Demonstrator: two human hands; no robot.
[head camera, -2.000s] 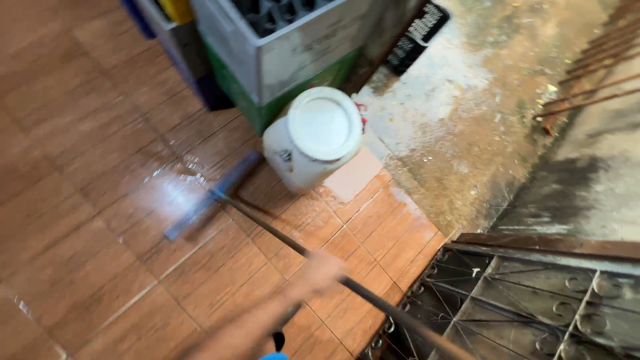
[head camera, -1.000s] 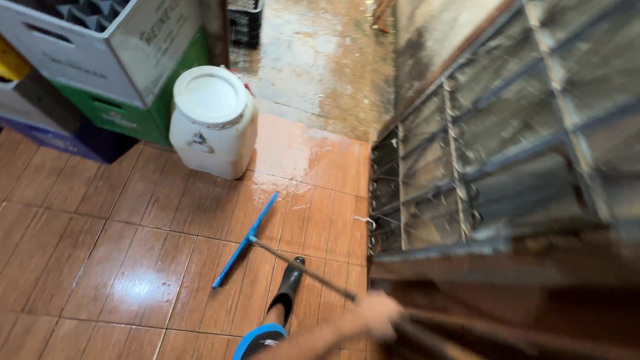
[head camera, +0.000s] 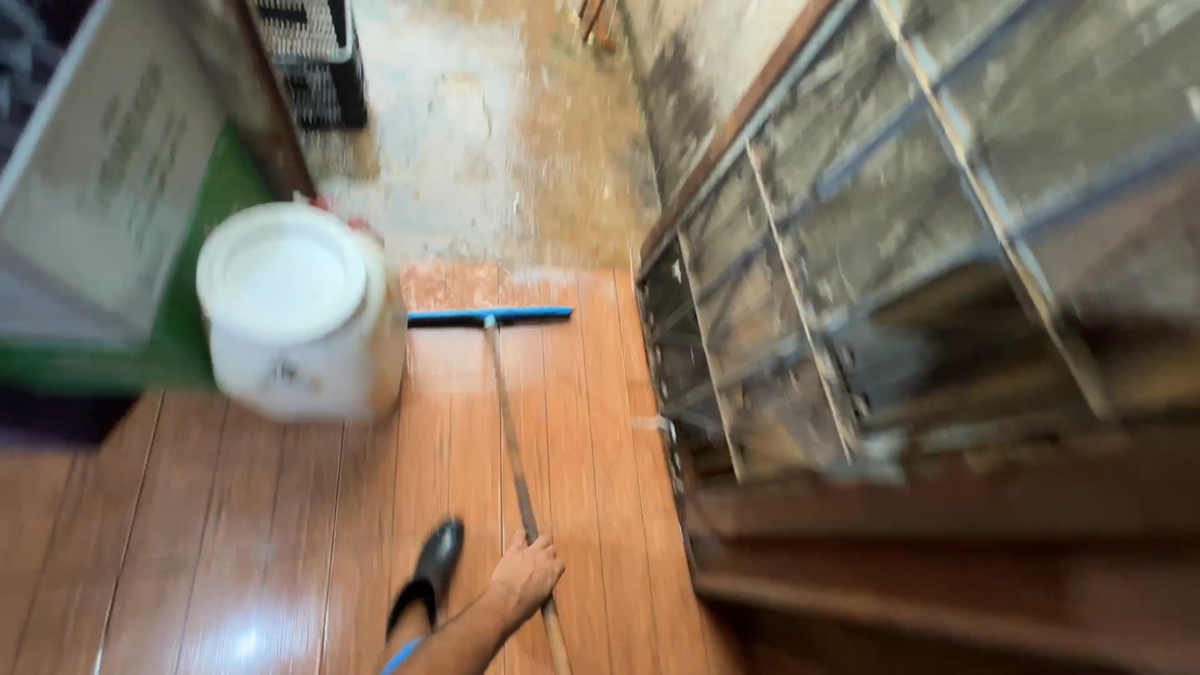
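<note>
My left hand (head camera: 528, 568) is closed around the long handle (head camera: 512, 450) of a floor squeegee, in the lower middle of the view. The squeegee's blue blade (head camera: 534, 312) lies across the wet tiles at the far edge of the wood-look floor, just right of a white plastic drum (head camera: 300, 347) with a round lid. The handle runs from the blade down past my hand and out at the bottom edge. My right hand is out of view. A black rubber boot (head camera: 439, 558) stands on the tiles left of the handle.
Stacked grey and green crates (head camera: 122, 187) stand at the left, behind the drum. A black crate (head camera: 323, 89) stands on the rough wet concrete (head camera: 450, 141) beyond the tiles. A metal grille gate (head camera: 797, 272) borders the floor on the right.
The squeegee blade has moved away from me, from the tiles in front of the drum to beside it at the tile edge. The view has swung to the right.
</note>
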